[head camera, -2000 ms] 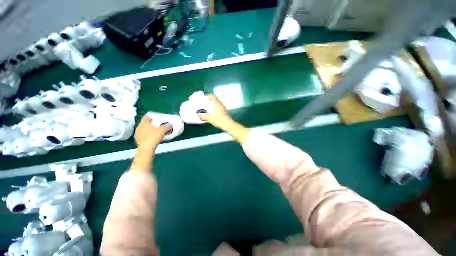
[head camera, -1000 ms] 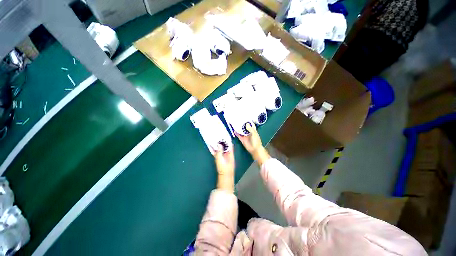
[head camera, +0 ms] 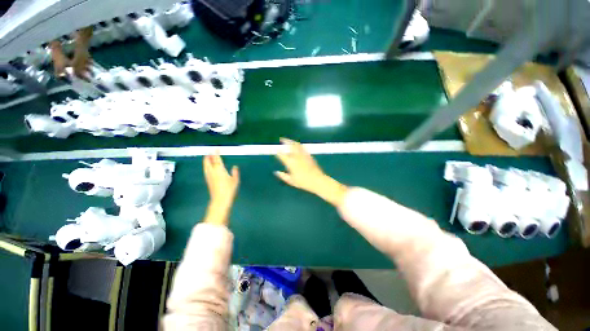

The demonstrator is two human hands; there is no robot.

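My left hand [head camera: 221,181] is empty, fingers apart, over the green bench near the belt's pale rail. My right hand [head camera: 301,169] is empty, fingers spread, to its right. White security cameras [head camera: 509,200] stand in a row on the bench at the right, lens ends towards me. More white cameras [head camera: 120,200] lie grouped on the bench at the left. Rows of white cameras with thin sticks [head camera: 152,106] lie on the conveyor belt at the left, beyond my left hand. Neither hand touches a camera.
Flattened cardboard [head camera: 466,84] with loose cameras lies at the right end of the belt. A grey post [head camera: 466,90] slants across the right. Another person's hands [head camera: 74,61] are at the upper left. A blue bin [head camera: 275,278] and a trolley [head camera: 39,271] stand below the bench.
Both hands have let go of the cameras at the right row and moved back towards the middle, now empty. The view has swung left. The right row stands where the two cameras were placed.
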